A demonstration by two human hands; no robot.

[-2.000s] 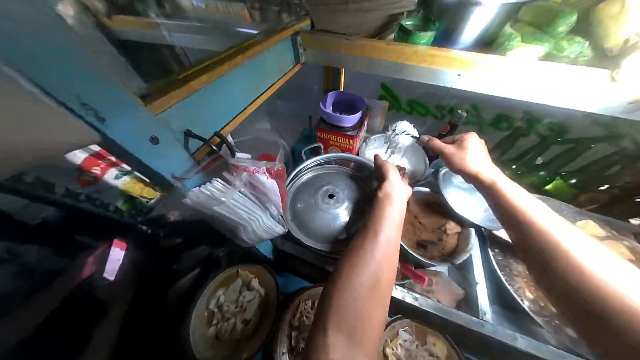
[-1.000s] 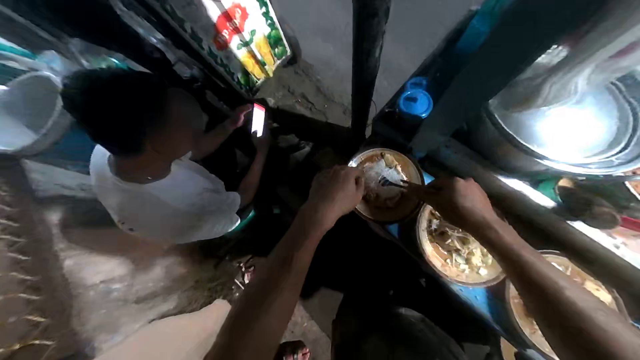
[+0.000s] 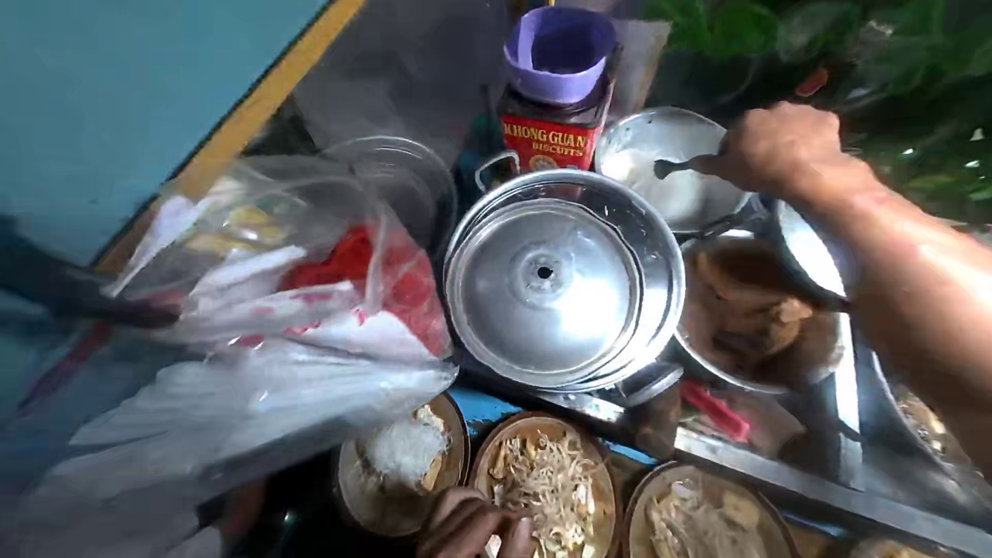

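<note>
My right hand (image 3: 783, 151) is closed around the handle of a dark utensil (image 3: 682, 166) over a metal pan (image 3: 659, 170) that has a whitish content. At the bottom edge my left hand (image 3: 477, 527) is partly cut off, over the near rim of a plate of bean sprouts and other food (image 3: 546, 480); whether it holds anything cannot be told. Left of that stands a plate topped with white noodles (image 3: 399, 457), and to its right another plate of food (image 3: 705, 515). A large pot with a metal lid (image 3: 546, 294) fills the middle.
Right of the pot is a pot of brown sauce (image 3: 744, 341). Behind stand a red biscuit tin (image 3: 546, 143) and a purple plastic bowl (image 3: 562, 81). Plastic bags (image 3: 310, 279) and white sheets (image 3: 256, 395) crowd the left. A metal rail (image 3: 806, 473) runs before the pots.
The view has swung back from the plates and a seated person to the pots. My right hand has gone from a plate to over the metal pan. White noodles lie on the left plate.
</note>
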